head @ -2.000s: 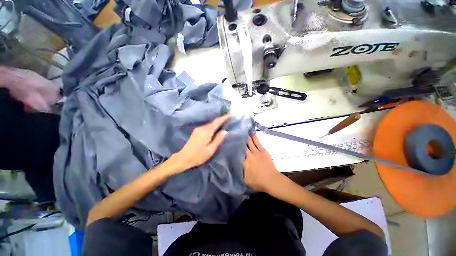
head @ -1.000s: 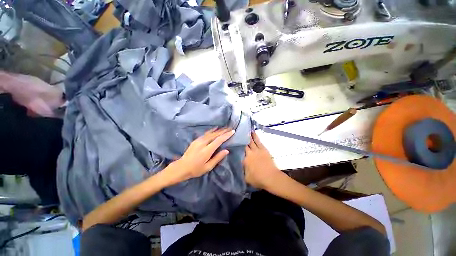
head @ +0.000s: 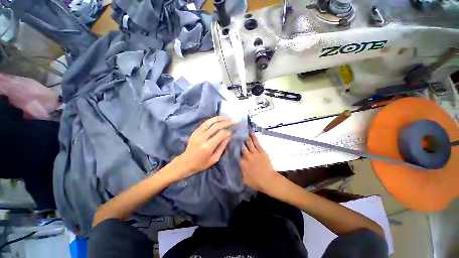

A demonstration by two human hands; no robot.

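Observation:
A grey garment [head: 116, 136] lies in a large heap left of the needle and over my lap. My left hand [head: 207, 143] lies on the cloth with its fingers pressing near the edge. My right hand [head: 257, 164] holds the cloth edge at the front of the needle area; its fingertips are partly hidden by cloth. The binding tape [head: 312, 143] runs from the tape roll [head: 424, 144] on the orange disc [head: 402, 189] to the cloth edge by my right fingertips. The presser foot [head: 243, 92] is just beyond the cloth edge.
The off-white sewing machine head [head: 307, 45] spans the upper right. An awl with a wooden handle [head: 336, 121] and a black slotted bar [head: 283, 94] lie on the bed. More grey pieces [head: 161, 25] lie beyond. A pink cloth [head: 30, 95] is at the left.
My left hand slid back from the edge, then moved forward again, its fingers now closer together. The cloth edge near the needle has shifted. My right hand has barely moved.

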